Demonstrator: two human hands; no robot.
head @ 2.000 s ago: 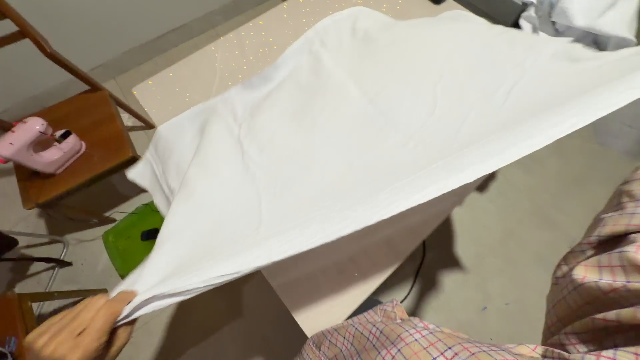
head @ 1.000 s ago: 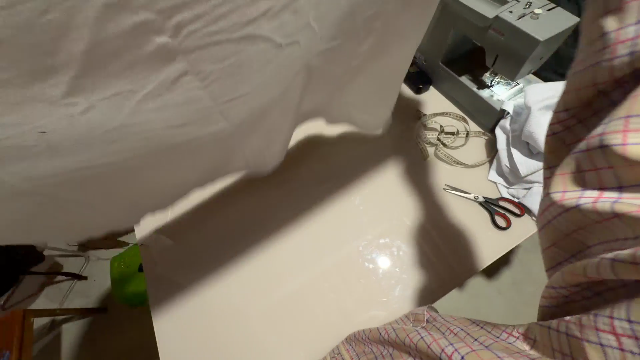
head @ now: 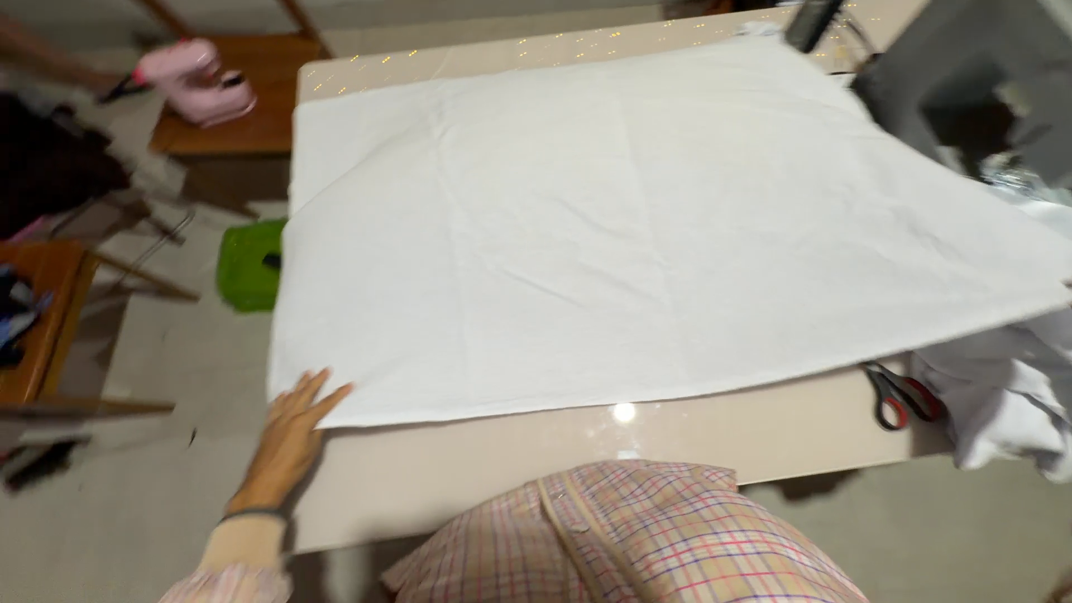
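Observation:
A large white cloth (head: 586, 234) lies spread over a pale glossy table (head: 469, 469), with faint creases across its middle. My left hand (head: 297, 419) rests on the cloth's near left corner, fingers spread and pressed flat on it. The cloth's right corner stretches up to the frame's right edge, raised above the scissors and the crumpled cloth. My right hand is not visible, apart from what may be a sliver of a fingertip at that edge. Scissors with black and red handles (head: 892, 402) lie by the near right edge, their blades hidden under the white cloth.
A grey sewing machine (head: 980, 75) stands at the table's back right, with crumpled white cloth (head: 1005, 410) near it. At the left are a pink sewing machine (head: 197, 84) on a wooden chair (head: 268, 109), a green container (head: 247, 264), and another wooden seat (head: 50, 335). A person's arm shows top left.
The white cloth, held up in the air before, now lies over the table. My left hand, earlier gripping its corner, is now flat on it. The scissors' blades have become covered.

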